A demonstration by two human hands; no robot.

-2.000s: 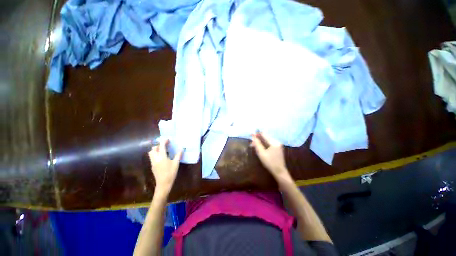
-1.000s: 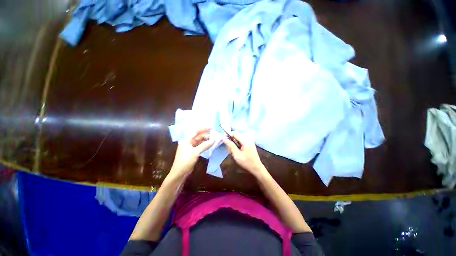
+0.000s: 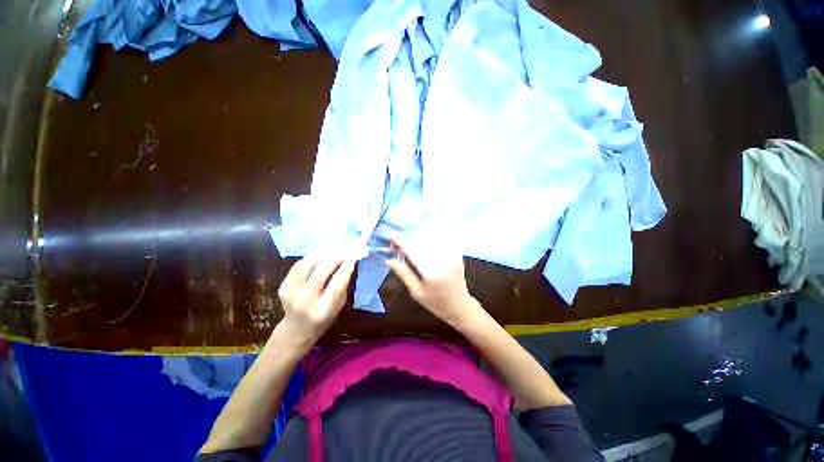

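A light blue shirt (image 3: 506, 153), nearly white under glare, lies spread on the dark brown table (image 3: 208, 162) in front of me. Its lower left edge reaches near the table's front edge. My left hand (image 3: 318, 291) pinches the shirt's edge between thumb and fingers. My right hand (image 3: 432, 275) is just to the right, its fingertips at the same edge. A small metallic thing shows faintly at the right fingertips, probably thread snips, but it is blurred and its handle is hidden by the hand.
A crumpled blue garment pile (image 3: 172, 23) lies at the far left. Cream cloth (image 3: 781, 203) is at the right end. Loose threads (image 3: 140, 149) lie on the table at left. A blue bin (image 3: 99, 406) with blue cloth stands below the yellow-taped near edge (image 3: 632, 318).
Two seconds ago the hands were apart at the shirt's lower edge; they came together there. Since one second ago the view has shifted and the left fingers have closed more on the cloth edge.
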